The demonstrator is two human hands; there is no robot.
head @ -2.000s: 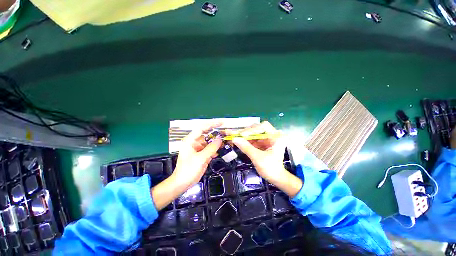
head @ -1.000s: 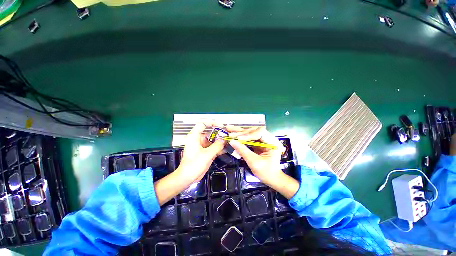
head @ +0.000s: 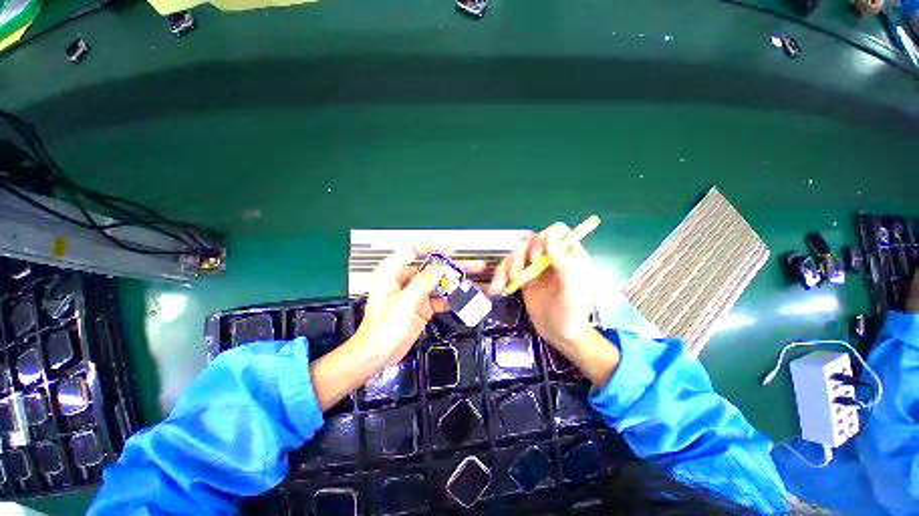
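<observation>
My left hand (head: 395, 308) holds a small open square unit (head: 440, 270) with a gold-orange part inside. A dark and pale tab (head: 471, 304) hangs from the unit's lower right edge. My right hand (head: 556, 284) holds a slim yellow tool (head: 552, 258), tilted, its lower end pointing down-left beside the tab and apart from the unit. Both hands are over the top edge of a black blister tray (head: 403, 428) with dark units in its pockets. A striped sheet (head: 365, 254) lies behind the hands, partly hidden by them.
A second striped sheet (head: 697, 267) lies slanted at the right. Loose dark units (head: 804, 268), a white power strip (head: 825, 394) and another person's blue sleeve (head: 895, 403) are further right. A grey metal bar (head: 96, 257) with black cables and another tray (head: 60, 388) are at left.
My right hand has moved right, away from the unit, and the yellow tool has swung from nearly level to steeply tilted. The unit's inner side and the pale tab are now more exposed.
</observation>
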